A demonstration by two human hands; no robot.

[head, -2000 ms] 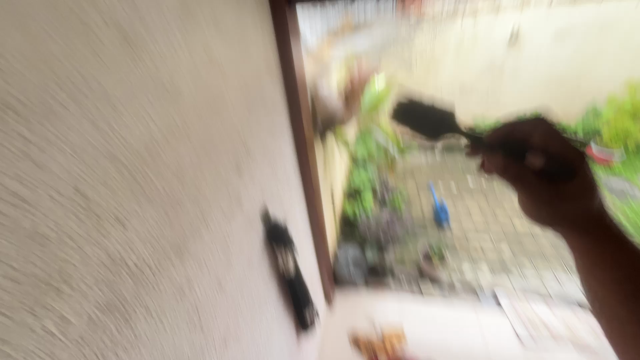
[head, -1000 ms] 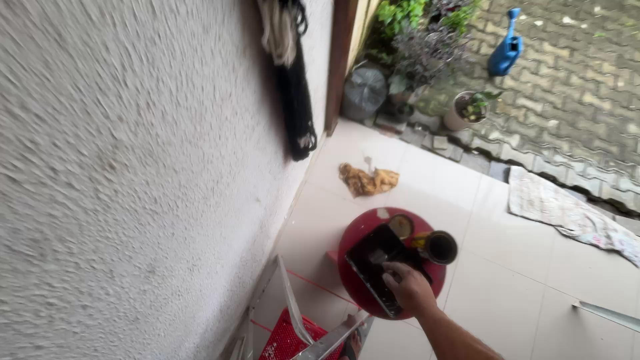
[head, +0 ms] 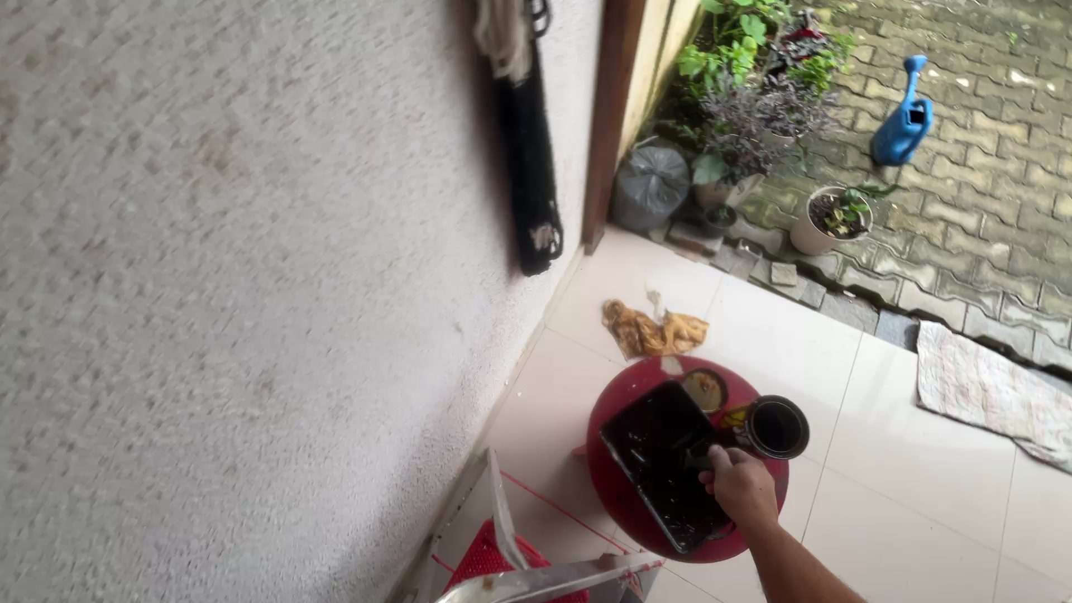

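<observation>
My right hand (head: pixel 742 487) reaches down from the lower right over a black paint tray (head: pixel 662 444), its fingers closed on a dark handle, seemingly of the paintbrush; the brush head blends into the dark tray. The tray lies on a round red stool (head: pixel 607 494). Beside it on the stool are an open paint can (head: pixel 777 427), dark inside, and a round lid (head: pixel 705 390) with pale residue. My left hand is out of the frame.
A rough white wall (head: pixel 251 293) fills the left, with a dark hanging item (head: pixel 528 159) on it. A metal ladder (head: pixel 544 579) stands below. Crumpled brown material (head: pixel 653 331) and a cloth (head: pixel 988 394) lie on the tiles. Outside are potted plants (head: pixel 825 226) and a blue watering can (head: pixel 903 130).
My right hand, raised with the brush two seconds ago, is now down over the paint tray. The view has tilted down toward the floor.
</observation>
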